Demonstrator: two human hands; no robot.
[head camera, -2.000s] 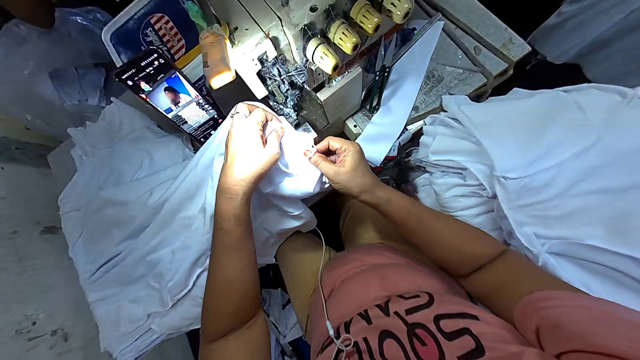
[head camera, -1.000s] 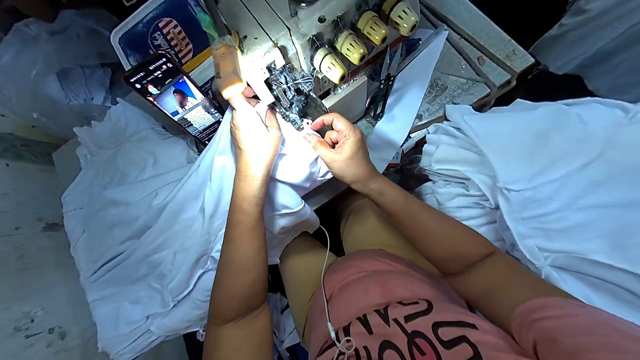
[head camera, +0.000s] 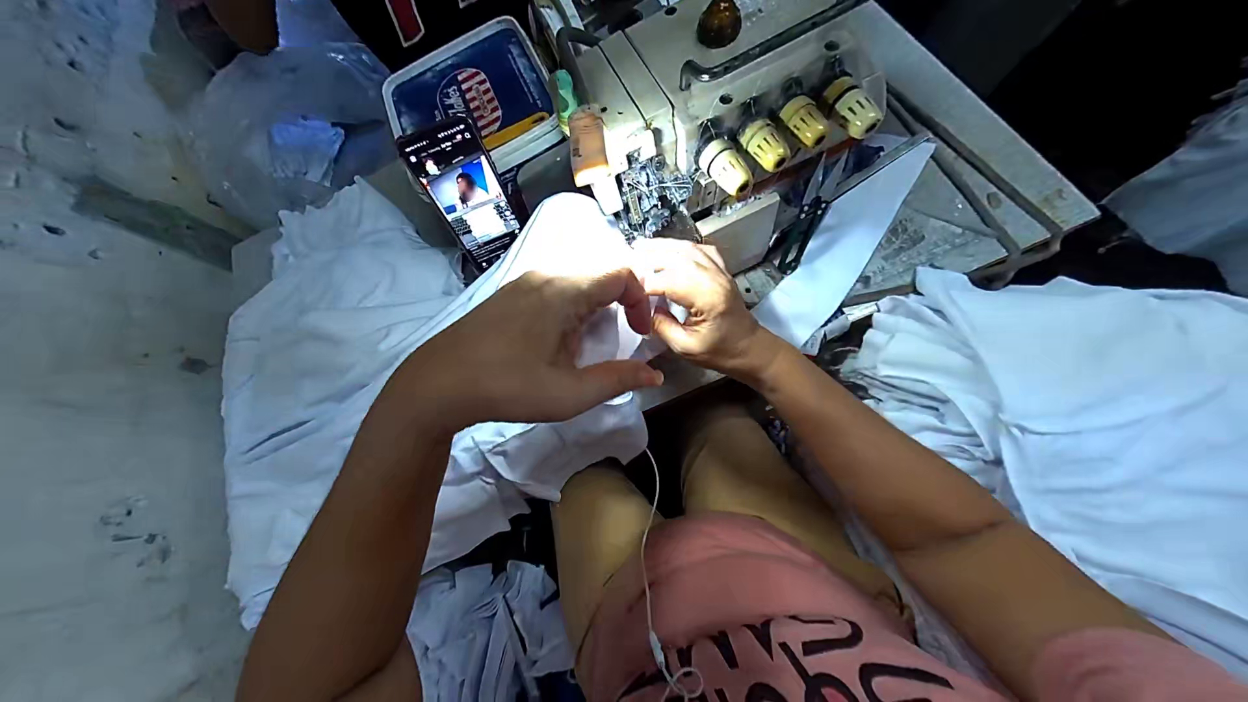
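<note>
White fabric (head camera: 331, 322) runs from a heap at the left up to the front of an overlock sewing machine (head camera: 624, 88). My right hand (head camera: 702, 302) pinches an edge of the fabric just in front of the machine's needle and looper area (head camera: 655, 195). My left hand (head camera: 536, 341) is over the cloth, its thumb apart from the curled fingers, and the index fingertip is close to my right fingers. Whether the left fingertips grip any cloth is not clear. A lit lamp with an orange body (head camera: 589, 146) shines on the needle area.
A phone (head camera: 463, 195) leans by a plastic tub with a blue lid (head camera: 531, 68). Yellow tension dials (head camera: 763, 144) line the machine. Scissors (head camera: 801, 229) and a white strip (head camera: 848, 253) lie right of it. More white fabric (head camera: 1121, 419) is piled at the right. An earphone cable (head camera: 650, 546) hangs over my lap.
My left hand has come away from beside the lamp, back toward me and over the cloth, its thumb now spread. My right hand stays near the needle area.
</note>
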